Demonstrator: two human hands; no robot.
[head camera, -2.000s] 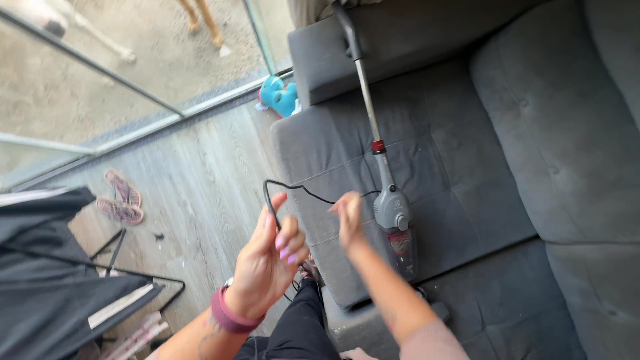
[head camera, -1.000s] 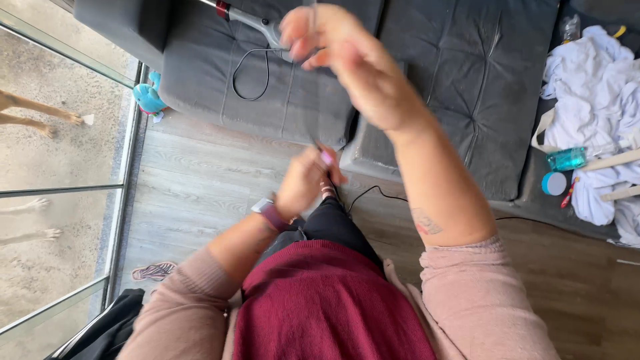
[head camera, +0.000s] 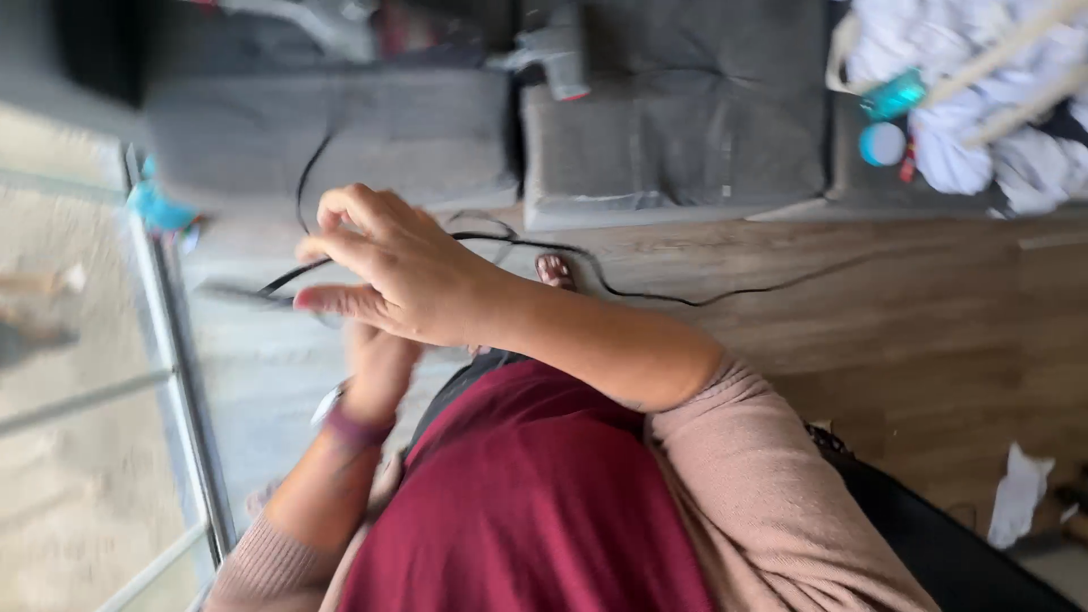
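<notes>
A thin black power cord [head camera: 646,296] runs from the floor at right, past a foot, to my hands and on to a blurred loop at their left. My right hand [head camera: 382,263], its fingers curved and thumb apart, is over the cord; whether it grips the cord cannot be told. Just below and behind it is my left hand [head camera: 382,353], with a watch and purple band at the wrist; its fingers are hidden. Part of a grey stick vacuum cleaner [head camera: 340,25] lies blurred on the sofa beyond, and a grey plastic part [head camera: 557,64] with a red edge is to its right.
The grey sofa [head camera: 663,153] spans the top. White cloth [head camera: 960,110], a teal bottle [head camera: 892,95] and a blue-rimmed round container [head camera: 881,144] lie on its right part. A blue toy [head camera: 157,204] is by the glass door frame [head camera: 174,340]. A white scrap [head camera: 1020,493] lies lower right.
My right hand has come down and to the left, now crossing over my left hand. More of the cord shows around the hands. The view has shifted.
</notes>
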